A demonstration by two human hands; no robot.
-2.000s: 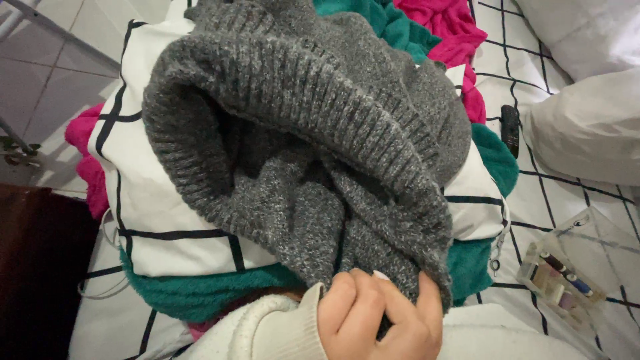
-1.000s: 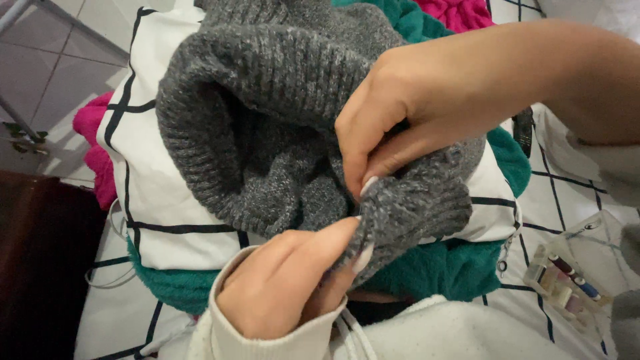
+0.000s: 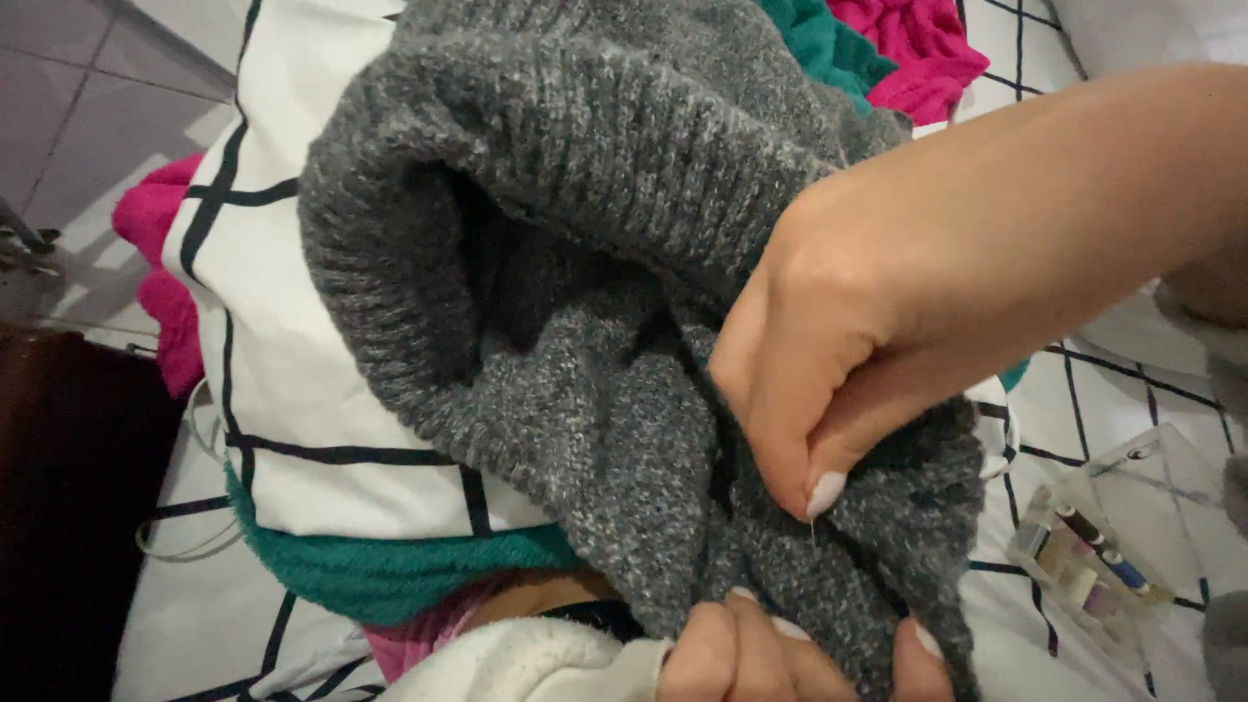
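Note:
A gray ribbed knit garment (image 3: pixel 604 390) lies over a white pillow with black lines (image 3: pixel 302 380), its opening facing up. My right hand (image 3: pixel 858 312) comes in from the right above the knit, thumb and forefinger pinched together. A thin, shiny strand or needle (image 3: pixel 813 534) shows just under the fingertips; which of the two cannot be told. At the bottom edge my left hand (image 3: pixel 780 653) grips the lower part of the knit, with its fingers on one side and the thumb on the other.
A clear plastic box (image 3: pixel 1102 556) with thread spools lies open at the right on the checked bedding. Teal fabric (image 3: pixel 390 575) and pink fabric (image 3: pixel 171 283) show around the pillow. Dark furniture (image 3: pixel 78 507) stands at the left, and a white cable (image 3: pixel 190 546) loops beside the pillow.
My right hand, out of view two seconds ago, was close to my left hand one second ago and is now apart from it. The view has moved closer to the knit.

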